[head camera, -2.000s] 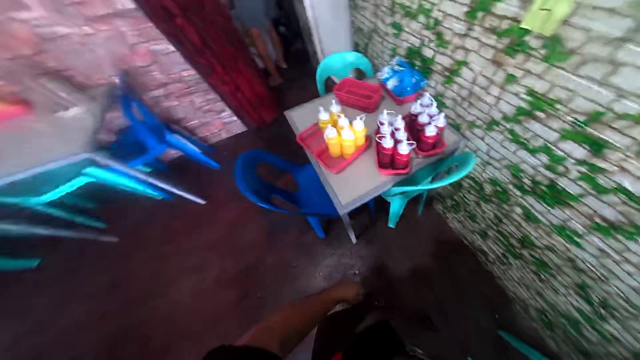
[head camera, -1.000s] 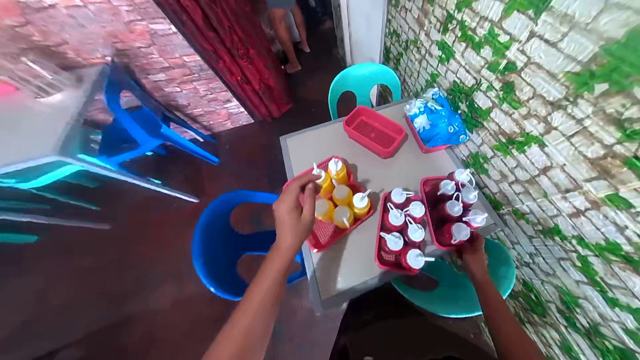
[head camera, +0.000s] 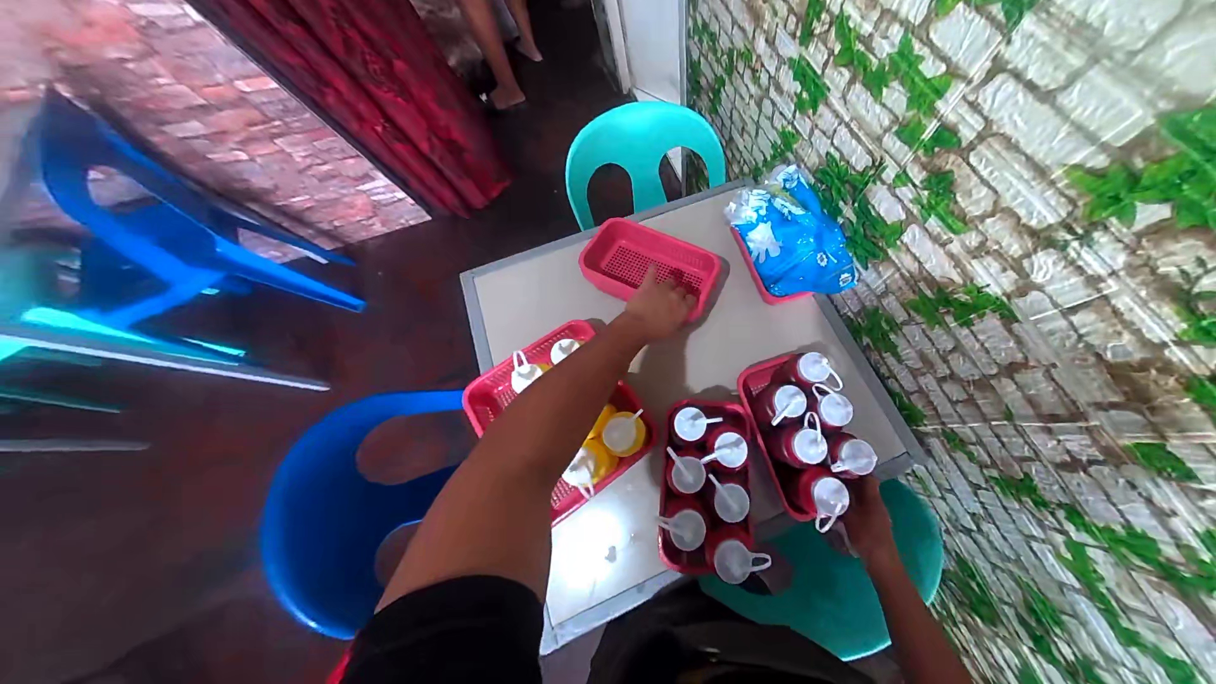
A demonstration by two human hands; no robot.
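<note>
My left hand (head camera: 660, 302) reaches over the near edge of a pink plastic basket (head camera: 608, 249) with nothing else in it, its fingers partly inside; whether they grip it I cannot tell. My left forearm crosses above a larger pink basket (head camera: 486, 399) of yellow squeeze bottles (head camera: 622, 433) with white caps. My right hand (head camera: 866, 513) is at the near right corner of a pink basket (head camera: 750, 380) of dark red squeeze bottles (head camera: 807, 445); its fingers are partly hidden and its grip is unclear. Left of that basket stands another pink basket (head camera: 665, 560) of red bottles (head camera: 730, 501).
A blue plastic package (head camera: 798, 242) lies in a pink basket at the far right of the table (head camera: 532, 285). Teal chairs (head camera: 646, 133) and a blue chair (head camera: 313, 513) surround the table. The brick-patterned wall (head camera: 1026, 190) runs along the right. A person's legs (head camera: 494, 57) show beyond the red curtain (head camera: 399, 85).
My left hand has moved from the basket of yellow bottles to the pink basket without bottles. My right hand remains near the right basket of red bottles.
</note>
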